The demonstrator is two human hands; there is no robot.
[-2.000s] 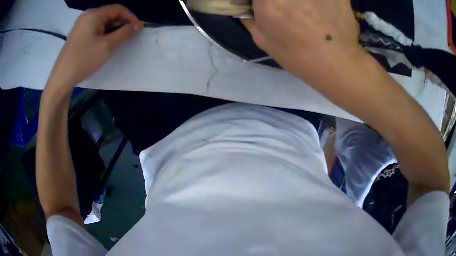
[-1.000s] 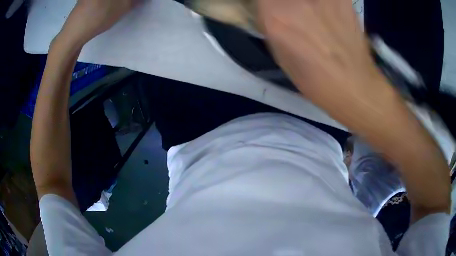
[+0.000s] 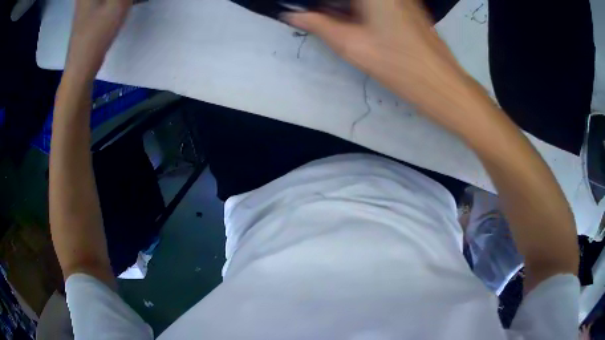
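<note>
My left hand (image 3: pixel 99 30) is at the top left over the white table cover (image 3: pixel 219 66), its fingers cut off by the top edge. My right hand (image 3: pixel 378 33) is at the top centre, blurred, with fingers pointing left beside a black garment panel (image 3: pixel 265 5) at the top edge. Whether either hand holds the cloth cannot be told. Another black panel (image 3: pixel 540 66) with a curved edge lies on the cover at the right. The steam iron (image 3: pixel 596 159), dark plate with silver rim, is at the far right edge, partly cut off and away from my hands.
A blue plastic crate (image 3: pixel 116 106) is below the table at left. Dark cloth (image 3: pixel 126 199) hangs beyond it above the green floor (image 3: pixel 192 232). White and dark clothing (image 3: pixel 491 232) is under the table's near edge at right.
The iron has gone from under my right hand to the far right edge, and the hand is off it. The view has shifted, and the black panel at the right shows more fully.
</note>
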